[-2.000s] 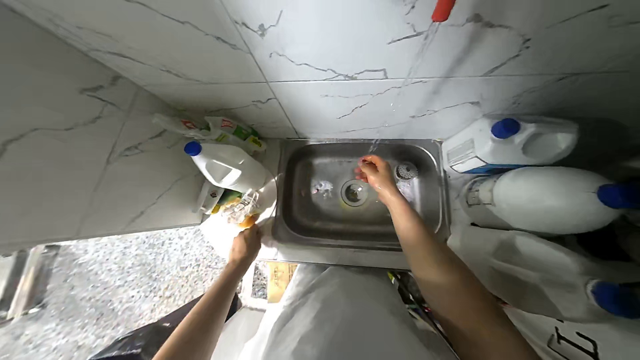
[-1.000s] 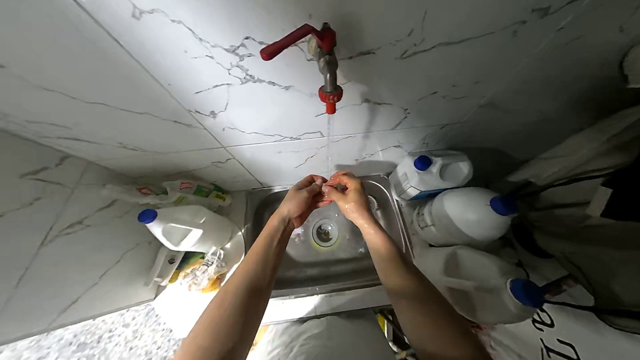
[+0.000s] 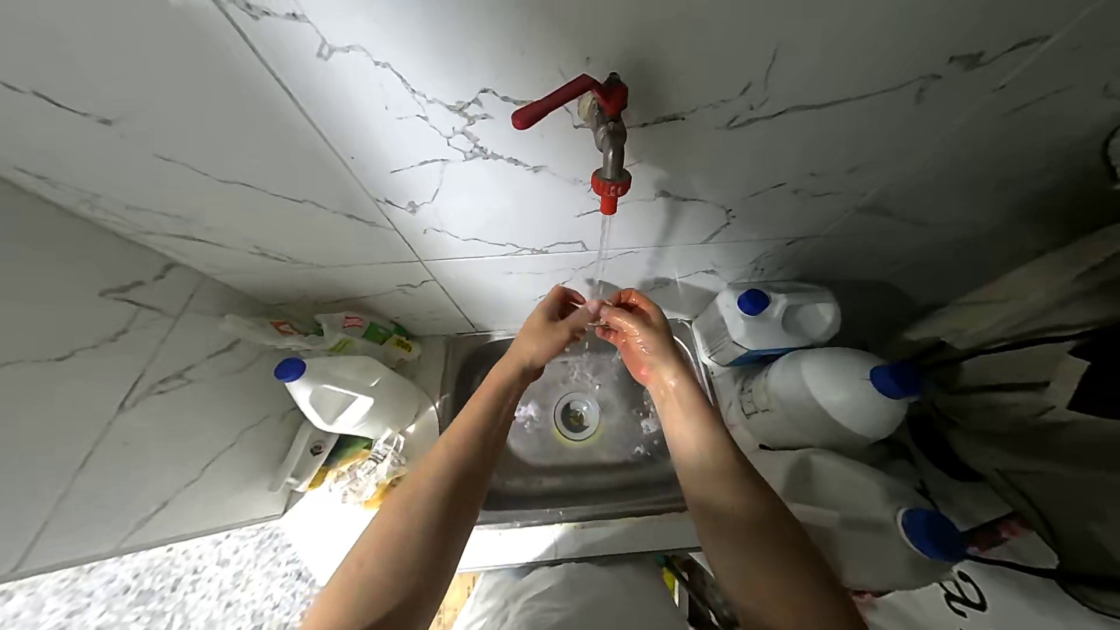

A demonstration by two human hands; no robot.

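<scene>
Water runs from the red-handled tap on the tiled wall onto my two hands, which meet just under the stream. My left hand has its fingertips pinched against those of my right hand, which is wet and shiny. A small pale bit shows between the fingertips; what it is, and which hand holds it, I cannot tell. Beneath them lies the stainless steel sink, with foam or splashes on its floor and a round drain strainer.
Left of the sink stand a white plastic jug with a blue cap and crumpled plastic packaging. On the right are a white jug, a rounded white bottle and another large jug, all blue-capped. A marbled tile wall rises behind.
My left hand, earlier at the counter left of the sink, has come to my right hand under the water. The view has shifted to show the whole tap.
</scene>
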